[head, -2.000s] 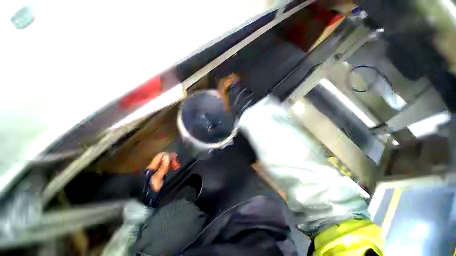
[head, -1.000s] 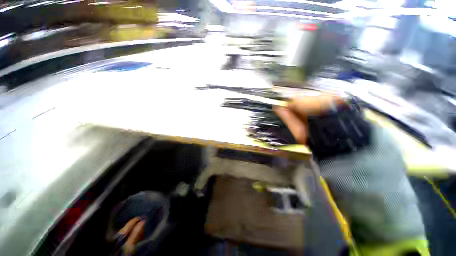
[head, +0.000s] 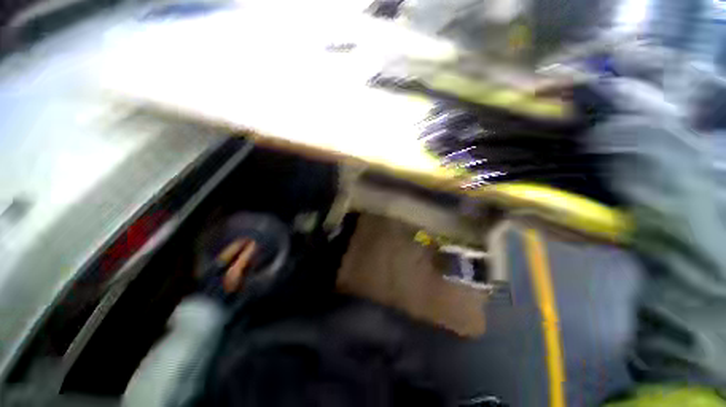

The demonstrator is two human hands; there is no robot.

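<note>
The view is blurred by motion. A bundle of black webbing straps (head: 470,147) lies at the right end of the pale table (head: 263,71), over its yellow-taped edge. My right hand (head: 557,89) is at the upper right, behind the straps and mostly hidden; its grip cannot be made out. My left hand (head: 237,262) is low on the left, in front of the round dark bin (head: 275,234) below the table edge. Its fingers show, but whether it holds anything is unclear.
A brown board (head: 406,274) with a pale-framed foot pedal (head: 470,266) is on the floor under the table. A yellow floor line (head: 545,318) runs along the grey floor at right. A blurred machine shape (head: 485,24) stands at the top.
The view has swung from the bin and floor up to the table, then tilted down slightly. My right hand has gone from near the bin to the straps. My left hand stays low by the bin.
</note>
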